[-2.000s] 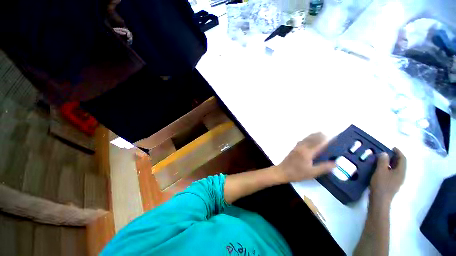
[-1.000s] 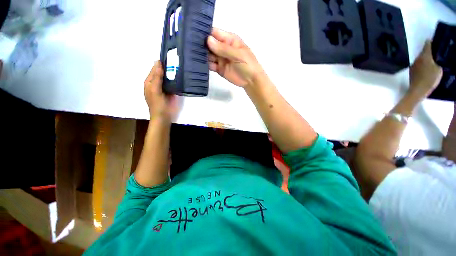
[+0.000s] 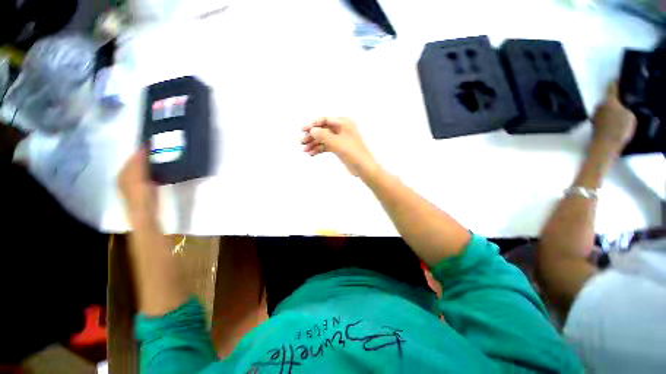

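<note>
A black foam insert [image 3: 197, 131] is at the left of the white tabletop. It holds two small white earbuds side by side, blurred, and a white charging case [image 3: 167, 147] with a blue strip. My left hand [image 3: 136, 175] is at its lower left edge and grips it; the hand is blurred and the fingertips are partly hidden. My right hand [image 3: 336, 142] is over the middle of the table, fingers loosely curled, holding nothing. Two empty black foam inserts [image 3: 467, 91] with dark cut-outs lie side by side to the right.
Another person's hand [image 3: 613, 120] holds a black foam piece [image 3: 646, 102] at the far right. Clear plastic bags [image 3: 55, 80] are heaped at the left. A dark flat object [image 3: 372, 14] is at the top edge. A cardboard carton [image 3: 197, 270] stands below the table edge.
The filled insert has moved left, away from my body, in my left hand, and now shows its top face more. My right hand has let go of it. The view has shifted.
</note>
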